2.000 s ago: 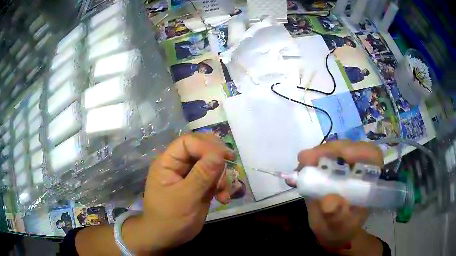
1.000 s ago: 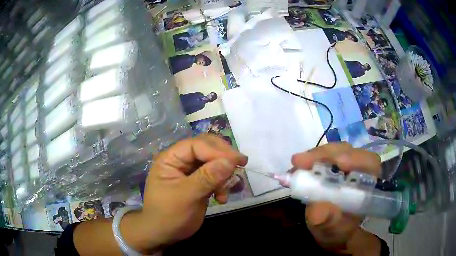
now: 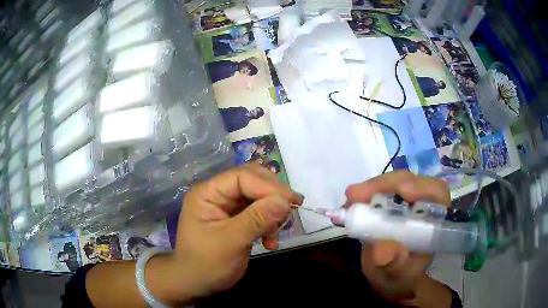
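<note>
My right hand holds a fat clear syringe with white contents, a pink hub and a green rear cap. Its thin needle points left. My left hand, thumb and forefinger pinched together, meets the needle's tip. A thin pale strand shows below these fingertips; what it is I cannot tell. The fingers hide the exact contact with the needle.
Stacked clear blister trays with white units stand at the left. A white paper sheet, black cord and crumpled white tissue lie ahead. A clear hose curves at the right. Printed photos cover the bench.
The gap between my left fingertips and the needle has closed. My left fingertips have moved right, and the syringe has moved slightly left.
</note>
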